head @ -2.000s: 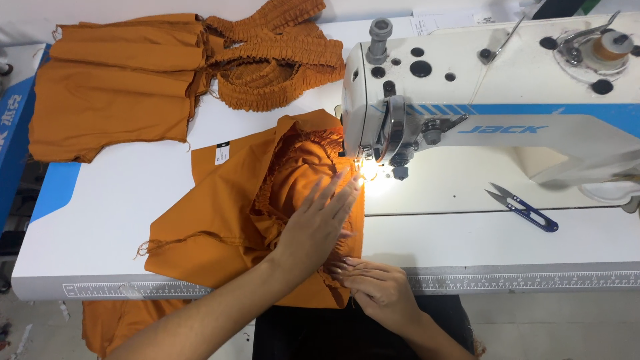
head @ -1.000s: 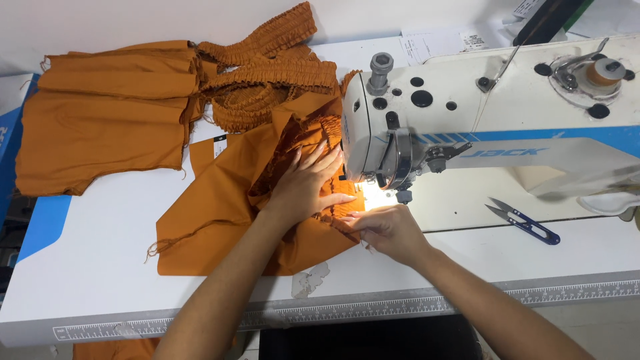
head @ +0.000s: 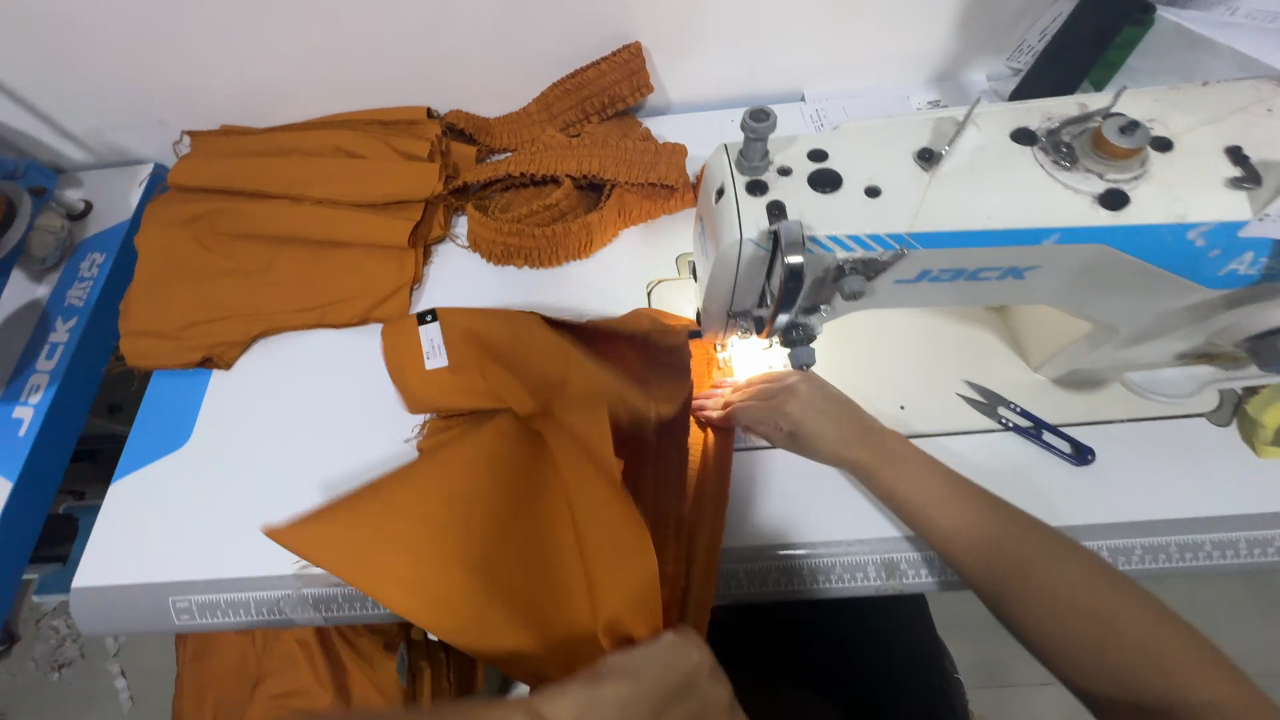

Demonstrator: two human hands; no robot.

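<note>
An orange-brown fabric garment (head: 530, 480) with a gathered band lies under the lit needle area of a Jack sewing machine (head: 960, 240) and hangs over the table's front edge. My right hand (head: 785, 412) presses and pinches the band just in front of the presser foot, which glare partly hides. My left hand (head: 650, 685), blurred at the bottom of the view, is at the garment's lower edge; its fingers are not clear. A white tag (head: 432, 342) is on the garment's upper left part.
Folded orange-brown fabric pieces (head: 290, 230) and gathered straps (head: 580, 195) lie at the back left. Blue-handled thread snips (head: 1035, 425) rest right of my right hand. A measuring scale (head: 840, 572) runs along the front edge. More orange fabric (head: 290, 675) hangs below the table.
My left hand has moved from the gathered fabric beside the needle down to the front edge. The garment has spread out and now hangs over that edge. My right hand remains near the presser foot.
</note>
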